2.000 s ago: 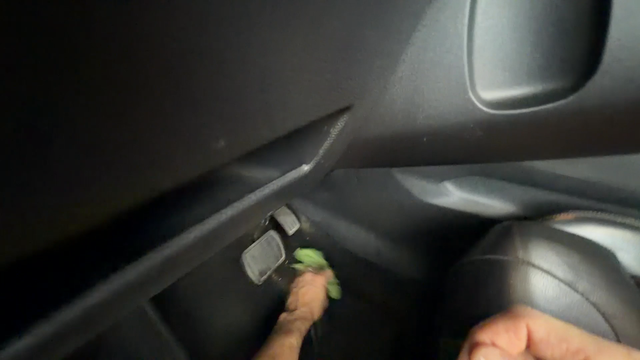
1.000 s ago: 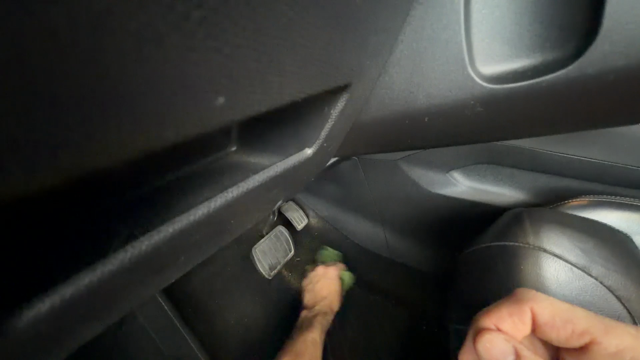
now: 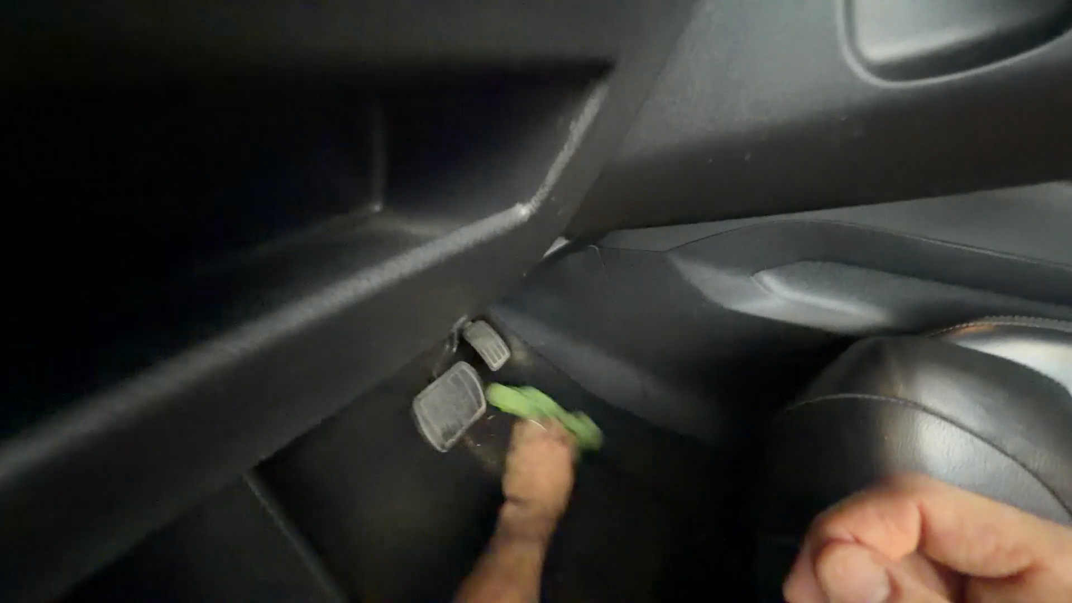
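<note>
My left hand point(image 3: 540, 465) reaches down into a dark car footwell, its fingers closed on a bright green cloth point(image 3: 544, 410). The cloth is blurred and lies just right of the wide foot pedal point(image 3: 450, 407) and below the smaller pedal point(image 3: 487, 344). Whether it touches the floor or either pedal, I cannot tell. At the lower right corner is my right hand point(image 3: 913, 544), fingers curled and thumb against them, with nothing visible in it. It is in front of the dark leather-like seat point(image 3: 913, 427), partly cut off by the frame; contact with the seat is unclear.
A black dashboard panel with a recessed shelf edge point(image 3: 402, 264) slopes across the left and middle. Dark moulded trim point(image 3: 779, 142) with a recess runs along the upper right. Below it, a contoured side panel point(image 3: 837, 285) extends toward the seat. Pale specks lie on the floor beside the pedals.
The green cloth looks spread out to both sides of my left fist, where one second ago it was bunched at the right of it. My right hand stays low at the right.
</note>
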